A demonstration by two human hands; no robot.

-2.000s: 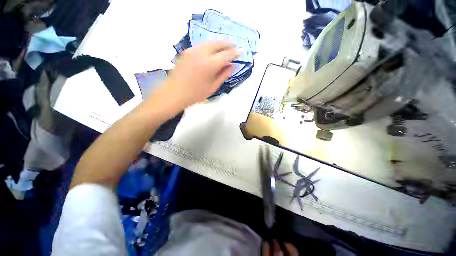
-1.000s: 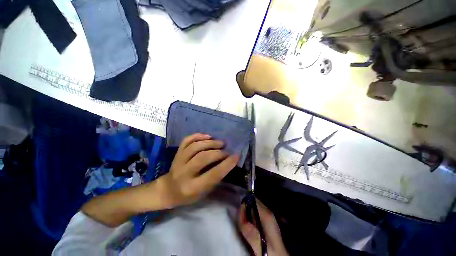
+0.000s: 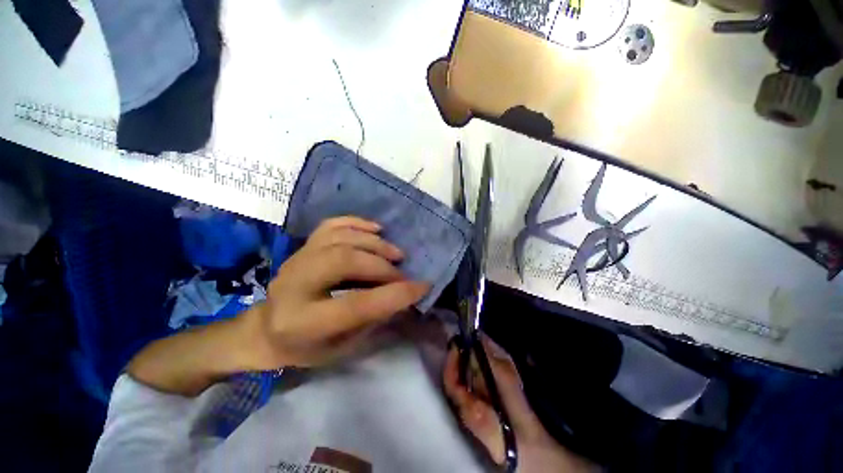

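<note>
My left hand (image 3: 337, 291) holds a grey-blue sewn piece (image 3: 388, 214) at the near table edge. The piece has rounded corners, a stitch line inside its edge and thread tails at its far edge. My right hand (image 3: 490, 393) holds the fabric scissors (image 3: 478, 249) by their dark handles. The blades point away from me and stand apart, beside the piece's right edge. Whether fabric lies between the blades is hard to tell. Thin curved grey offcuts (image 3: 603, 242) lie to the right of the scissors.
The sewing machine bed (image 3: 536, 78) is at the upper right, with a dark knob (image 3: 788, 97). A trimmed piece (image 3: 152, 55) lies on dark fabric (image 3: 176, 120) at upper left, near a dark strip (image 3: 46, 28). Blue scrap basket (image 3: 231, 231) is below the table's left part.
My left hand first reached to the pile at the back, then came to the near edge holding a piece. Since then the scissor blades have opened wider. The view has shifted.
</note>
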